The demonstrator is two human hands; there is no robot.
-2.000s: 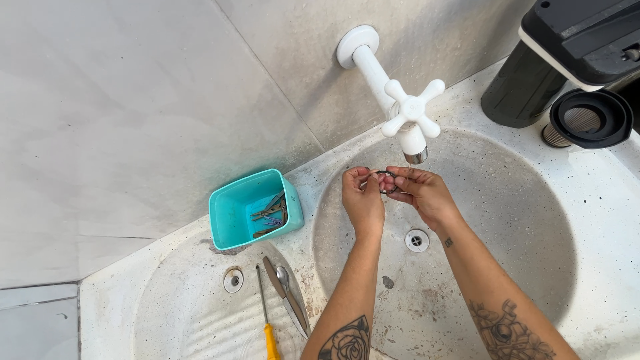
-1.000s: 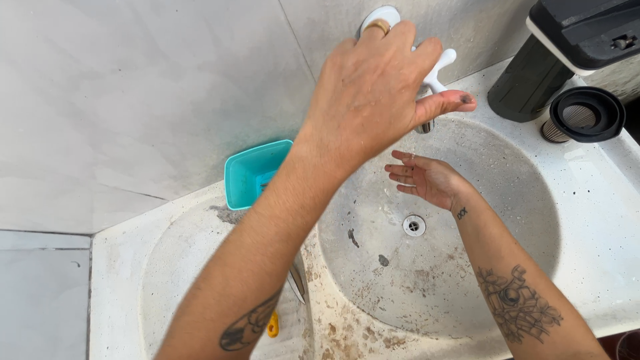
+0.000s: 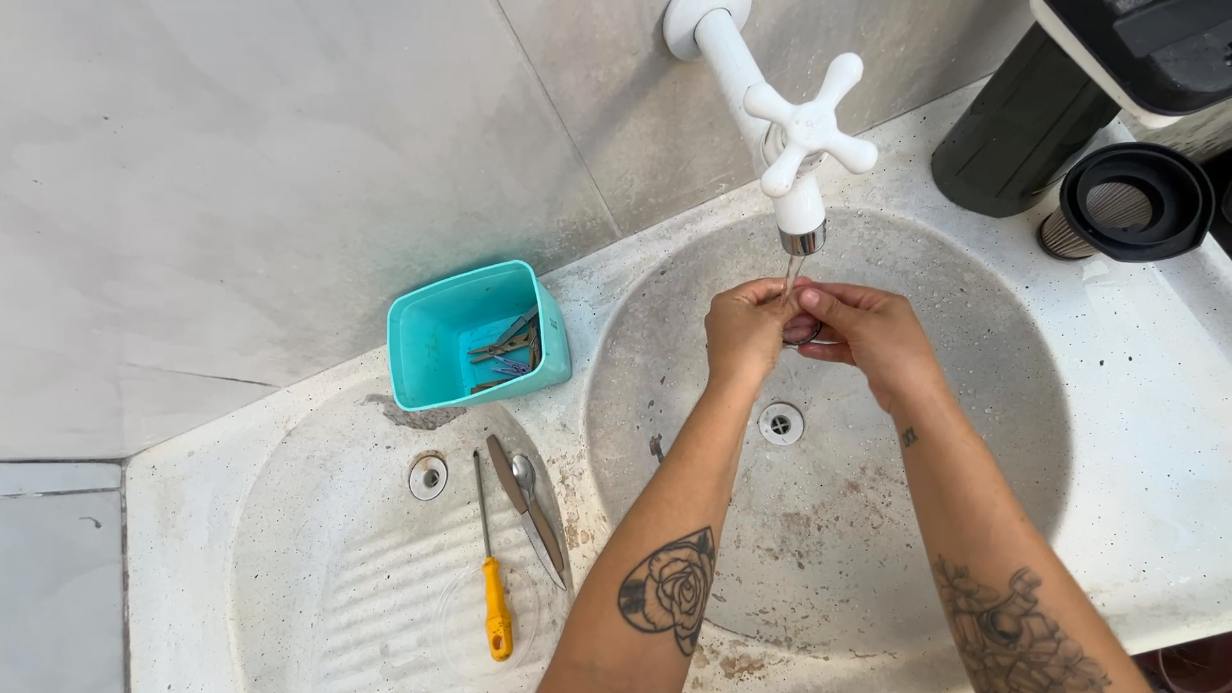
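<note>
Water runs from the white tap onto my fingertips over the round basin. My left hand and my right hand meet under the stream, both gripping a small dark ring-shaped piece that is mostly hidden by the fingers. The tap's white cross handle is above my hands. Below them lies the metal drain, with dirt specks scattered over the basin.
Left of the basin, a turquoise container holds clothespins. A yellow-handled screwdriver, a knife and a spoon lie on the ribbed washboard side. At the right rear stand a dark canister and a pleated filter.
My left hand has come down from the tap handle to meet my right hand. Water now flows from the tap; none was visible two seconds ago.
</note>
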